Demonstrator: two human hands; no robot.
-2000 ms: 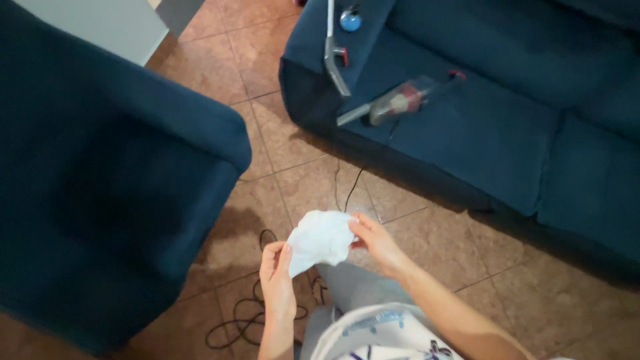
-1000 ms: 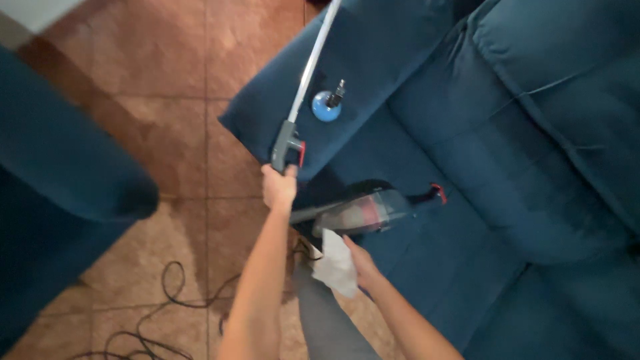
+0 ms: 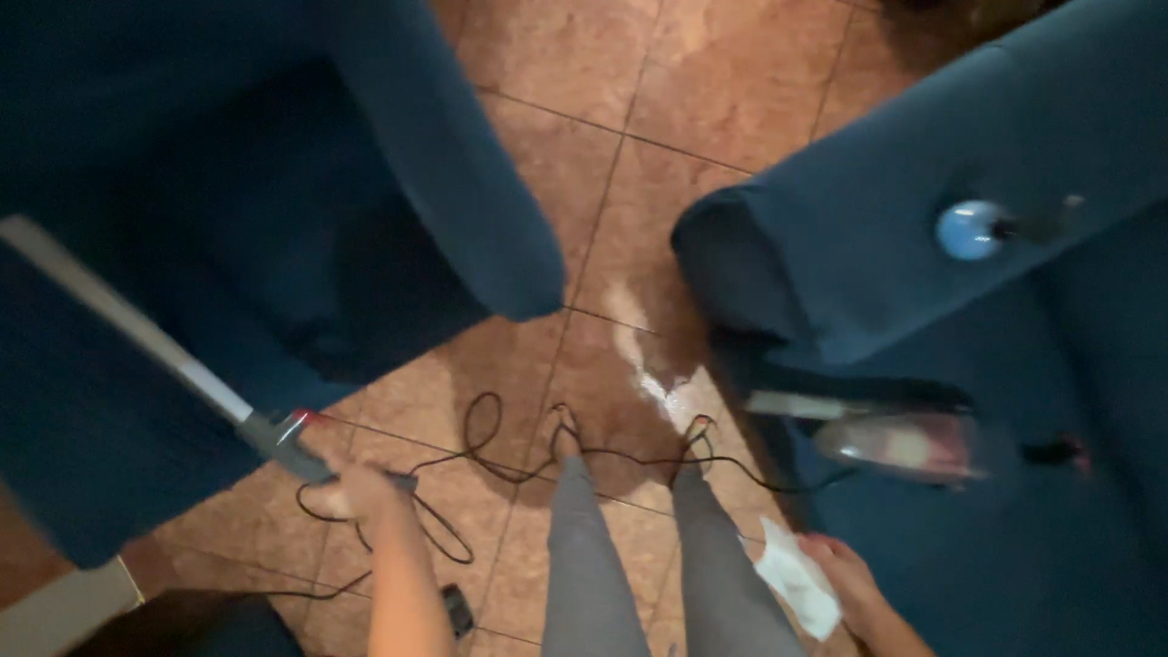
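Observation:
My left hand (image 3: 360,493) grips the dark end of a long-handled tool (image 3: 283,443) with a red part; its pale metal tube (image 3: 155,342) slants up to the left, over the blue armchair. In my right hand (image 3: 844,570) is a crumpled white cloth or wipe (image 3: 798,579), held low beside the sofa's front edge. A handheld vacuum cleaner (image 3: 899,443) with a clear and red body lies on the sofa seat, blurred. On the sofa arm lies a round blue bottle (image 3: 972,230) with a dark top.
The blue armchair (image 3: 438,182) stands at the left, the blue sofa (image 3: 876,219) at the right. A black cord (image 3: 630,453) loops over the tiled floor (image 3: 584,228), across my feet. A small dark object (image 3: 456,611) lies near my left forearm. A wet-looking shine shows between the seats.
Two seconds ago both hands held the white cloth while the tool leaned on the sofa. My left hand has taken hold of the tool and carried it left over the armchair. The view has shifted.

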